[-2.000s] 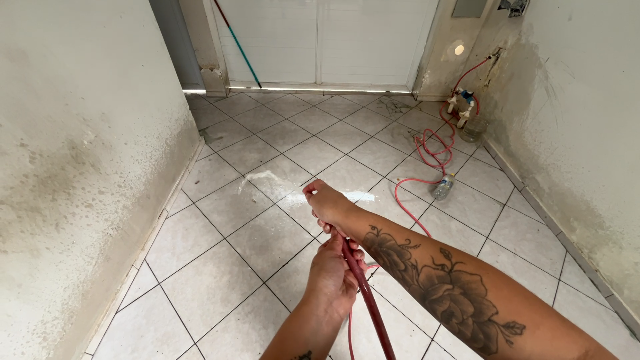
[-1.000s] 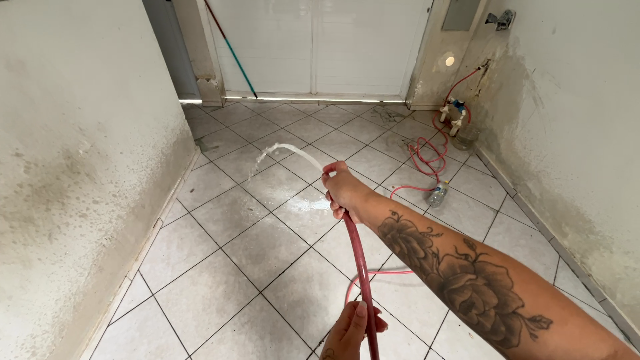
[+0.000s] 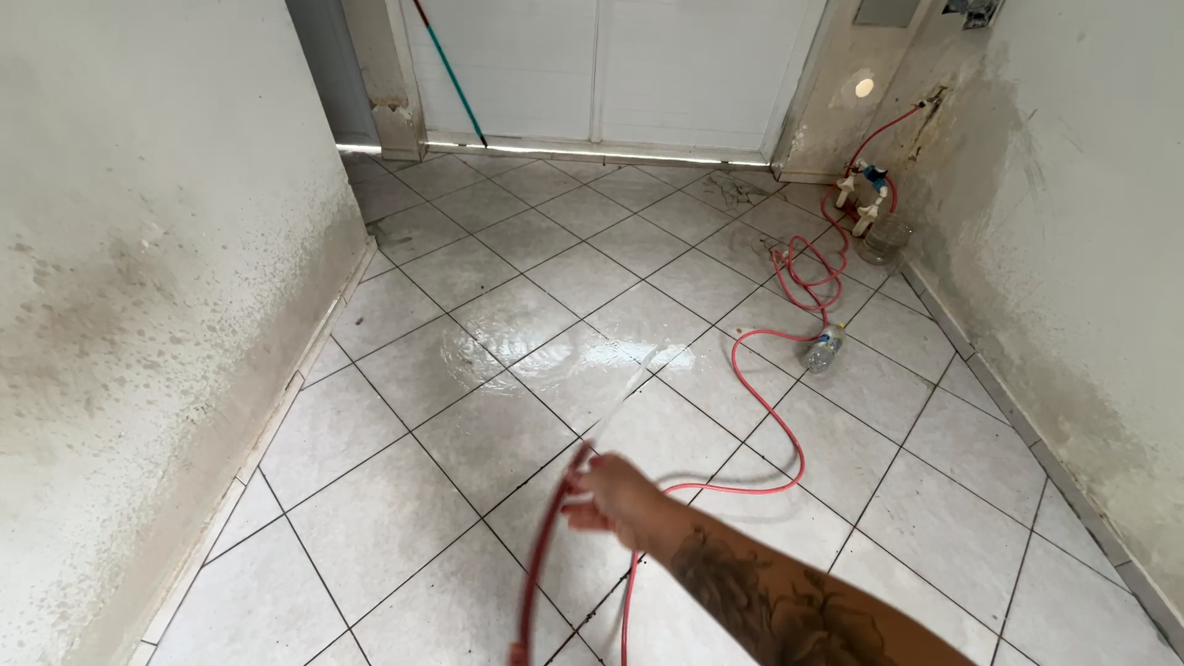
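A dark red hose rises from the bottom edge of the head view, its end near the middle. My right hand, slightly blurred, grips it just below that end; a tattoo covers the forearm. Water streams from the hose end up and to the right, and a wet, rippling patch shines on the white tiled floor. Only a small bit of my left hand shows at the bottom edge against the hose; most of it is out of frame.
A thinner pink-red hose winds over the floor on the right, past a clear plastic bottle, to white and blue fittings beside a larger clear container. A green pole leans on the white door. Stained walls flank both sides.
My right hand has moved lower in the view with the hose. The water, which arced to the left a second ago, now points up and right. My left hand has dropped almost out of view.
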